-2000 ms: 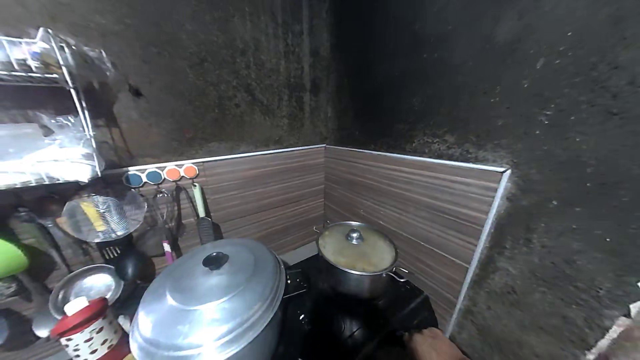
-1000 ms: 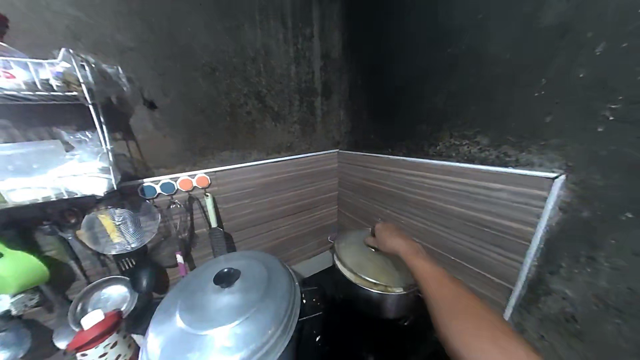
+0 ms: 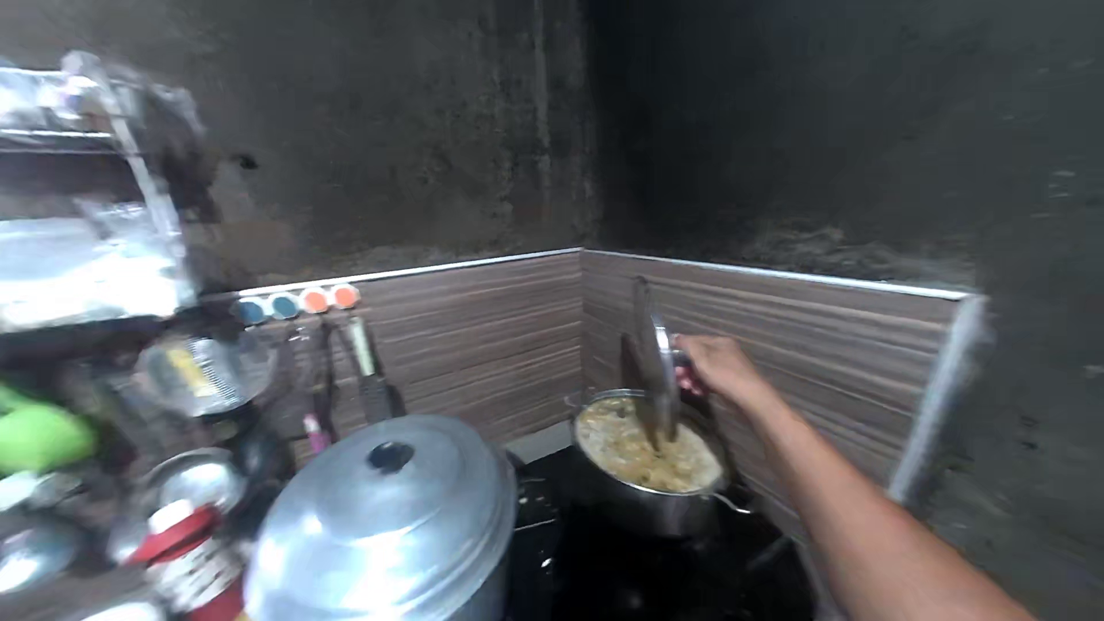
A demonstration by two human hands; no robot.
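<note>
My right hand (image 3: 709, 366) grips the knob of a round glass pot lid (image 3: 657, 366), which it holds nearly upright over the right part of a metal cooking pot (image 3: 660, 509). Pale yellowish food with liquid (image 3: 634, 444) fills much of the pot, and its far right part is hidden behind the lid. The pot stands on a black stove (image 3: 595, 561) in the corner. To its left is a large aluminium pot covered by a domed lid (image 3: 388, 517) with a dark knob. My left hand is out of view.
Utensils, among them a green-handled one (image 3: 362, 349) and a strainer (image 3: 205, 375), hang from round hooks (image 3: 315, 300) on the left wall. Below are a metal bowl (image 3: 197, 485) and a red-lidded container (image 3: 194, 561). A wire rack (image 3: 142, 172) is at upper left. Wood-look panels (image 3: 733, 319) line the corner.
My right hand has gone from the lower edge to the lid knob, then lifted the lid off the pot and tilted it upright. The food inside now shows uncovered.
</note>
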